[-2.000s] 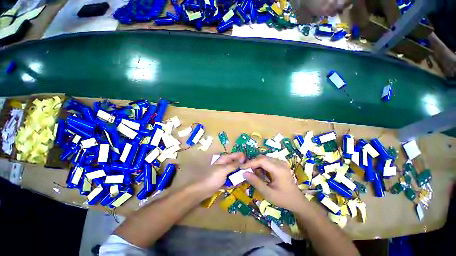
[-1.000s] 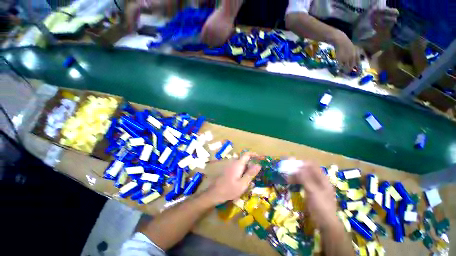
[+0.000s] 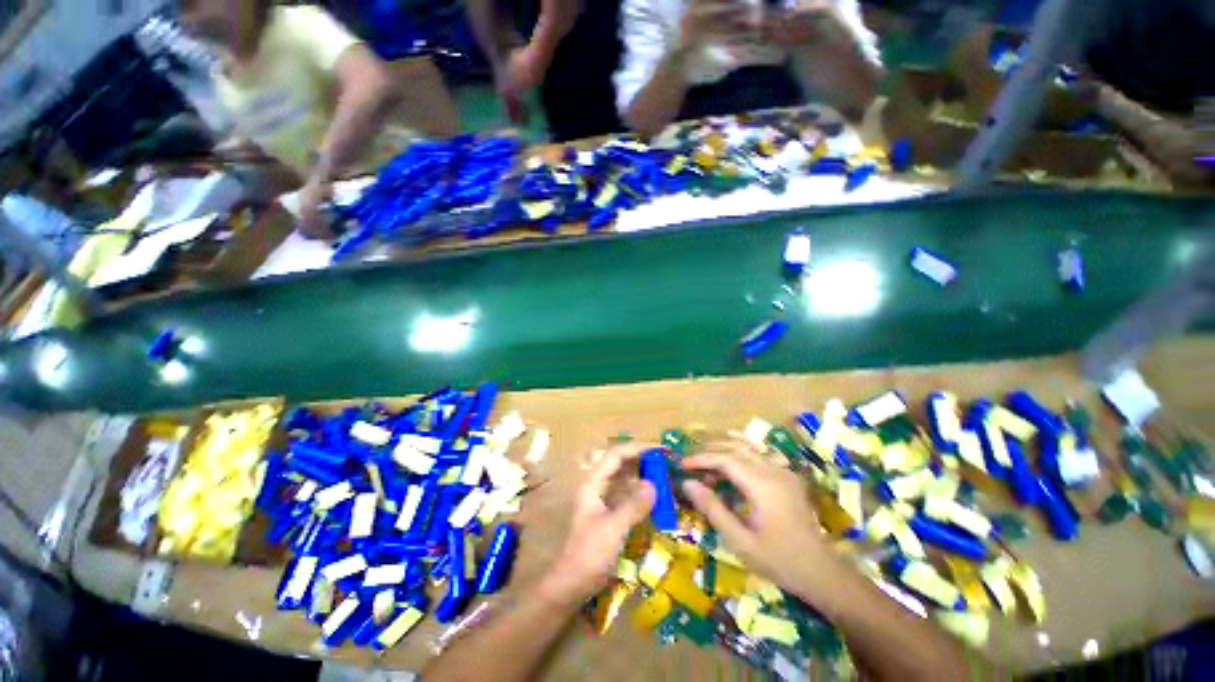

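A blue-wrapped battery pack point(image 3: 660, 490) stands out between my two hands, its long side pointing towards me. My left hand point(image 3: 606, 520) grips it from the left with thumb and fingers. My right hand point(image 3: 762, 513) is close at its right, fingers bent near its far end; blur hides whether they pinch anything. Below the hands lie orange-yellow tape pieces point(image 3: 682, 576) and small green boards point(image 3: 686, 629). A big heap of blue packs with pale pads point(image 3: 380, 500) is at left. More padded packs point(image 3: 953, 533) lie at right.
The far-left box has yellow paper pieces point(image 3: 213, 480) and white pieces point(image 3: 144, 486). The green belt point(image 3: 600, 307) crosses behind, carrying scattered packs point(image 3: 764, 339). A grey post point(image 3: 1153, 320) slants at right. Across the belt, people's arms are beside another heap point(image 3: 440, 187).
The white-padded pack first held by both hands is out of them. The loose pack beside the left heap is gone, and my left hand grips a blue pack. More packs show on the belt.
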